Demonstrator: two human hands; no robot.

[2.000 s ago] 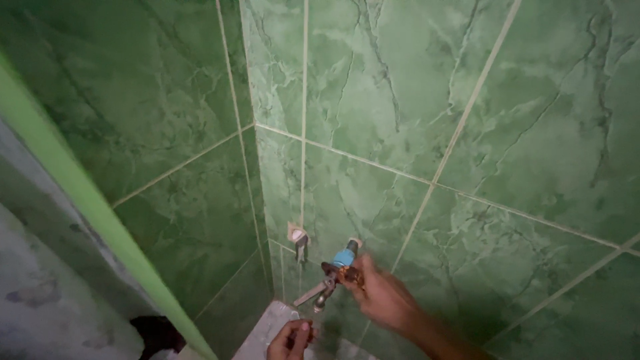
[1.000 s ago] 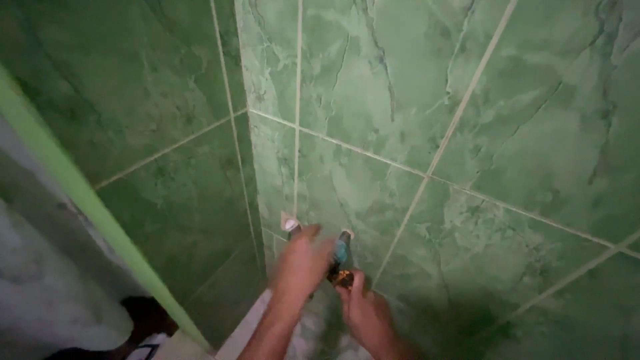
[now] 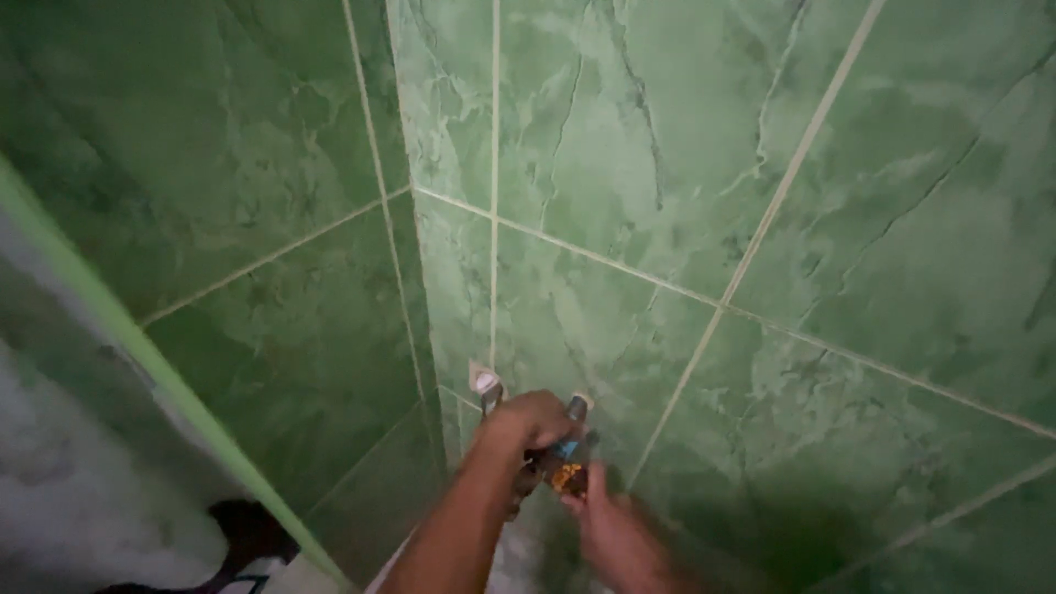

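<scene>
A dark pipe fitting with a blue part (image 3: pixel 568 448) comes out of the green tiled wall at lower centre. My left hand (image 3: pixel 528 421) reaches over it from the left, its fingers curled on the fitting. Below and to the right, my right hand (image 3: pixel 590 491) grips a dark piece with an orange pattern (image 3: pixel 568 478) at the fitting's lower end. To the left of both, a metal fitting with a white collar (image 3: pixel 487 382) stands out from a chipped hole in the wall, partly behind my left hand. Motion blur and my fingers hide the finer parts.
Green marbled tile walls (image 3: pixel 610 322) meet in a corner left of the fittings. A light green edge (image 3: pixel 165 355) runs diagonally down the left side, with a greyish surface beyond it. A dark object (image 3: pixel 252 532) lies at the lower left.
My left hand was low beside a metal tool two seconds ago; it has moved up over the fitting. My right hand has shifted lower on it.
</scene>
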